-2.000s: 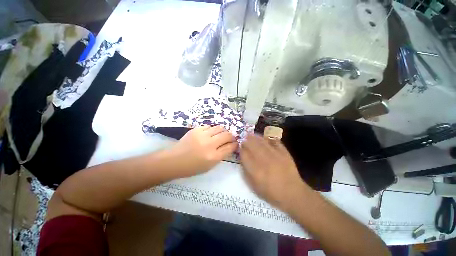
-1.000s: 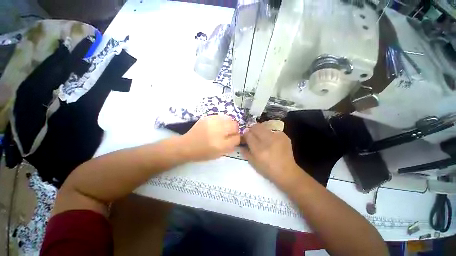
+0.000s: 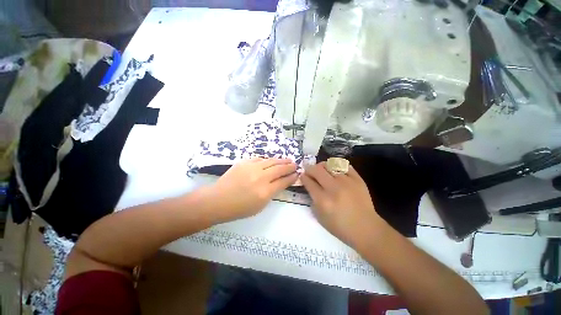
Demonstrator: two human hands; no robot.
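Note:
A white lace panel with dark floral pattern [image 3: 258,141] lies on the white table left of the needle. A black fabric piece [image 3: 390,178] lies to the right of the needle, and a dark strip shows under the lace. My left hand [image 3: 255,184] presses on the lace edge, fingertips just in front of the presser foot [image 3: 306,161]. My right hand [image 3: 338,200] has its fingertips beside the left ones, at the seam. The cloth between the fingertips is mostly hidden. A yellowish-beige block [image 3: 337,165] sits just right of the needle, at my right fingers.
The sewing machine head [image 3: 393,61] stands over the work. Black pieces with lace [image 3: 80,166] lie at the left. A dark pad [image 3: 460,215] and black-handled scissors [image 3: 549,261] are at the right. A printed ruler [image 3: 270,251] runs along the front edge.
The lace lies flatter and more spread out than a second ago. Both hands stay at the needle, with the fingers slightly shifted. The whole view has moved a little.

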